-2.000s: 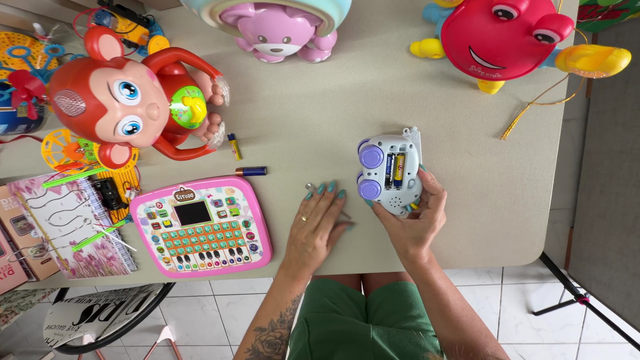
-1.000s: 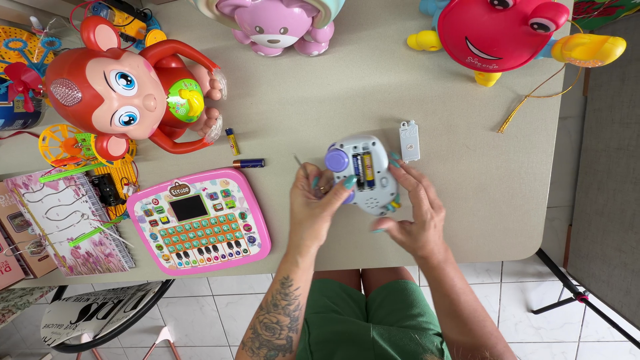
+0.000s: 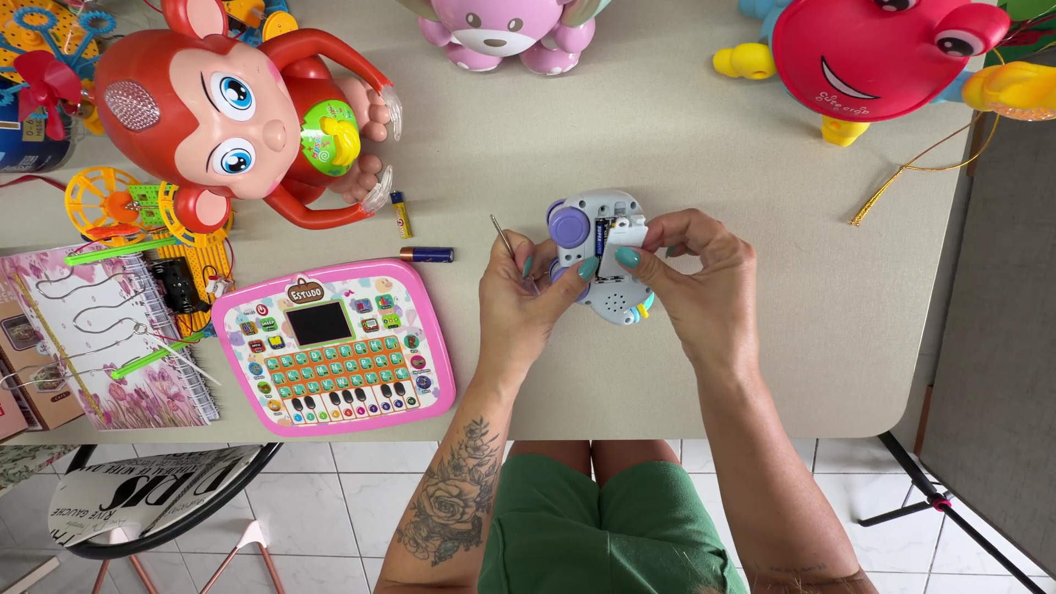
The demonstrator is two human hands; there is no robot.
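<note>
My left hand (image 3: 532, 285) holds a small grey toy with purple wheels (image 3: 615, 309) at its left edge, its underside facing up. A thin metal tool, perhaps a screwdriver (image 3: 500, 233), sticks up from the same hand. Between the fingers of my right hand (image 3: 697, 276) is a white battery cover (image 3: 624, 239), tilted over the toy's battery compartment and hiding part of it. A dark battery (image 3: 601, 239) shows in the compartment beside the cover. Whether the cover touches the toy's rim cannot be told.
A pink toy laptop (image 3: 441, 355), two loose batteries (image 3: 426, 254) and a red toy monkey (image 3: 186, 107) are on the left. A pink toy bear (image 3: 507, 29) and a red toy crab (image 3: 866, 58) stand along the back. A spiral notebook (image 3: 124, 346) lies far left.
The battery cover, which lay on the table right of the toy one second ago, is now in my right hand over the compartment. My left hand has come from the table onto the toy.
</note>
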